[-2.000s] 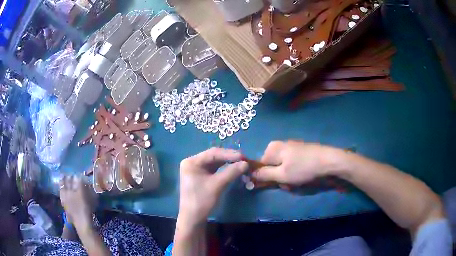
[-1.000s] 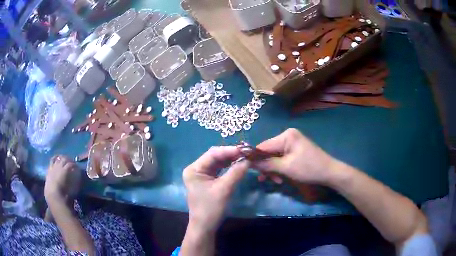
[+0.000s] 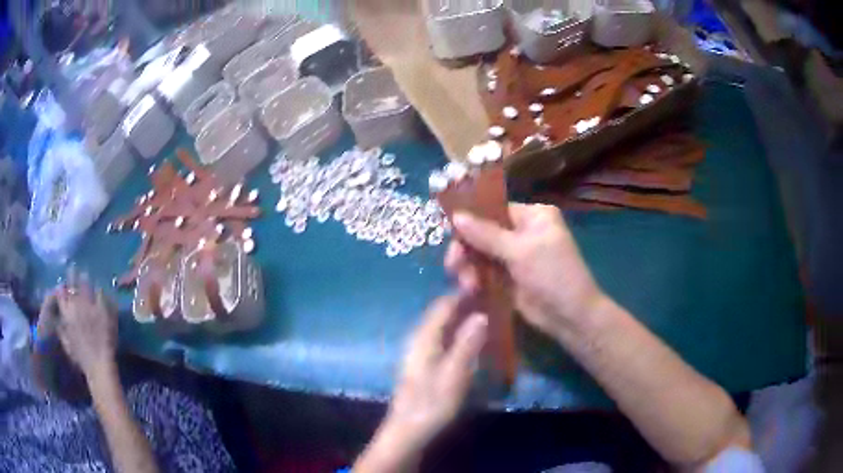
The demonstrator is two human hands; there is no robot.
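My right hand (image 3: 545, 263) grips a bundle of reddish-brown straps (image 3: 494, 305) held upright over the table's front part. Several white button fasteners (image 3: 473, 162) show at the bundle's top end. My left hand (image 3: 439, 360) is at the lower left side of the bundle, blurred, with thumb and fingers apart; whether it touches the straps is hard to tell. A loose pile of white ring-like fasteners (image 3: 356, 199) lies on the green table just left of the bundle.
A cardboard carton (image 3: 434, 97) with straps and grey boxes stands beyond my hands. Bare straps (image 3: 638, 180) lie right of it. Grey boxes (image 3: 300, 115), a strap heap (image 3: 189, 208) and two boxes with straps (image 3: 217, 286) are at left. Another person's hand (image 3: 83, 323) rests at far left.
The straps, low and flat between both hands before, now stand upright as a bundle in my right hand. My left hand has moved down from the strap ends. The camera view has shifted slightly.
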